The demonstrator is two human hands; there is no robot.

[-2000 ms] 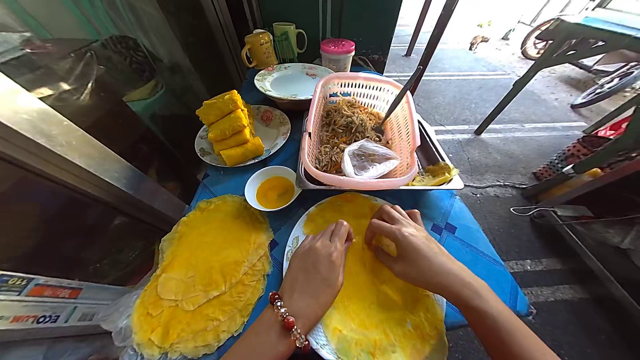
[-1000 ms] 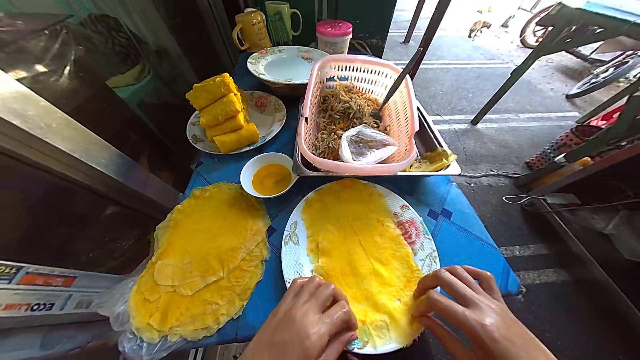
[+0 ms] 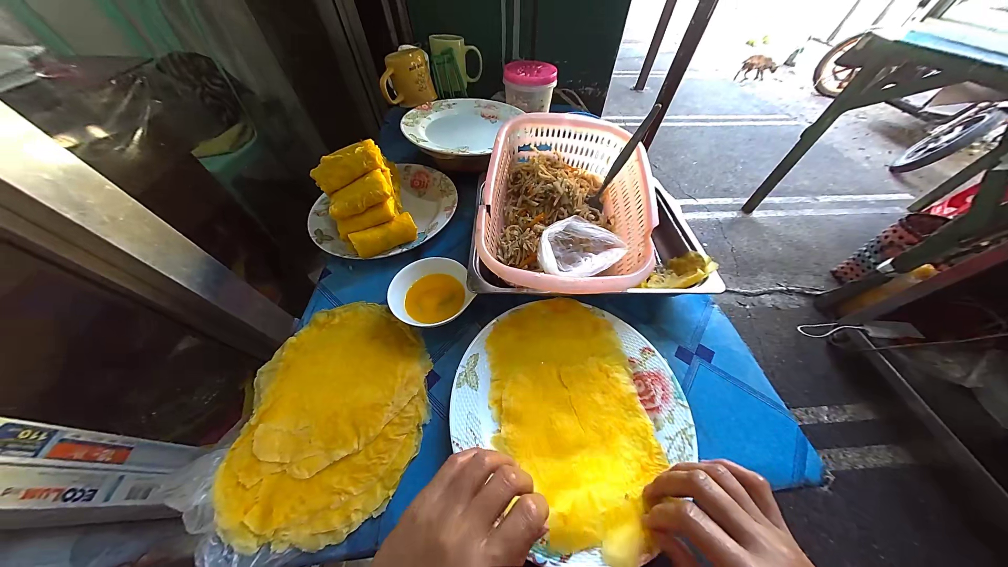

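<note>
A yellow spring roll wrapper lies on an oval floral plate. My left hand is at the wrapper's lower left edge, fingers curled; whether it pinches the edge is hidden. My right hand grips the wrapper's lower right edge between thumb and fingers. Left of the plate lies a stack of yellow wrappers. A white bowl with yellow liquid stands above them. Stacked yellow rolls rest on a floral plate. A pink plastic basket holds shredded filling, a clear plastic bag and a dark-handled utensil.
The basket stands in a metal tray with wrapper scraps at its right corner. Behind are an empty floral plate, two mugs and a pink-lidded jar. A metal frame runs along the left.
Both hands have moved from the wrapper's upper part down to its near edge. The wrapper's sides, spread wide two seconds ago, now lie narrower, with more of the plate showing.
</note>
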